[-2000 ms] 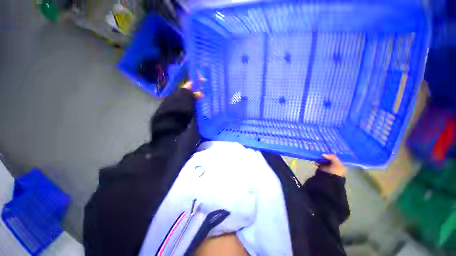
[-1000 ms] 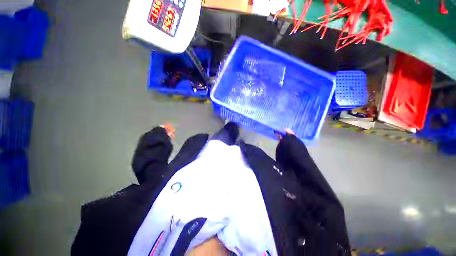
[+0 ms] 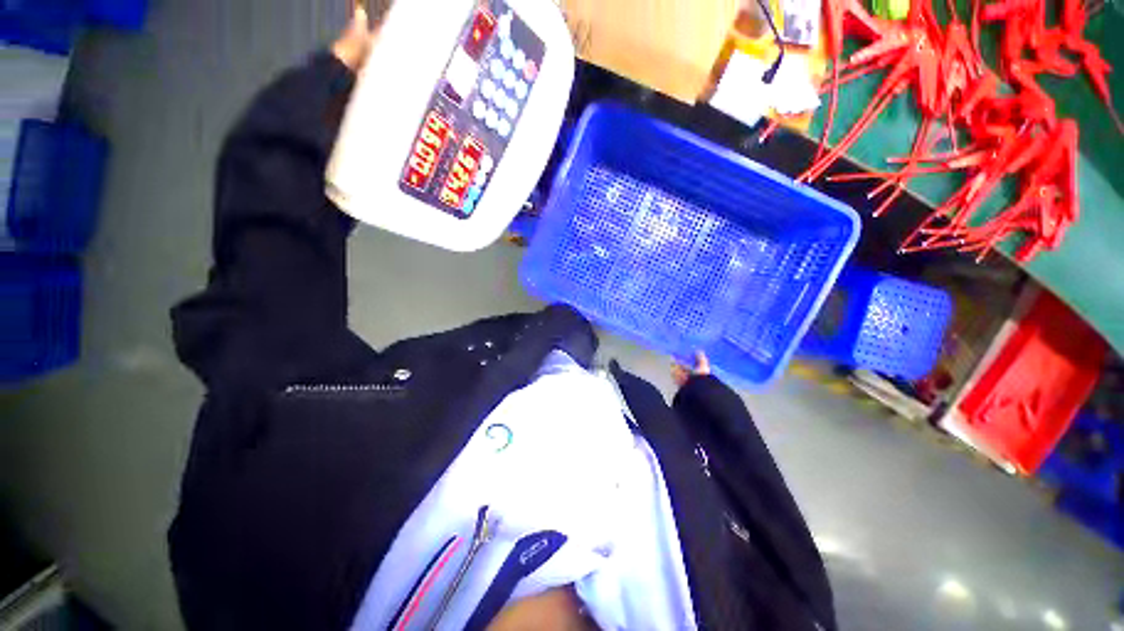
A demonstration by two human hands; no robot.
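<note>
An empty blue perforated crate (image 3: 690,240) stands tilted in the view, below the bench edge. My right hand (image 3: 693,367) is at its near rim, with the fingers on the rim. My left hand (image 3: 354,40) is at the far left edge of a white counting scale (image 3: 493,136) with a lit red display. That hand is small and partly hidden, so its grip cannot be told.
Red clamps with thin cable tails (image 3: 1023,136) lie on the green bench mat (image 3: 1097,247), some tails hanging over the edge. A cardboard box (image 3: 653,43) is beyond the scale. A smaller blue crate (image 3: 904,323) and red bin (image 3: 1035,376) are under the bench. Blue crates (image 3: 56,185) stand left.
The crate, earlier held up with both hands, is now lower by the bench. My left hand has let go of it and moved up to the scale. My right hand remains at its rim.
</note>
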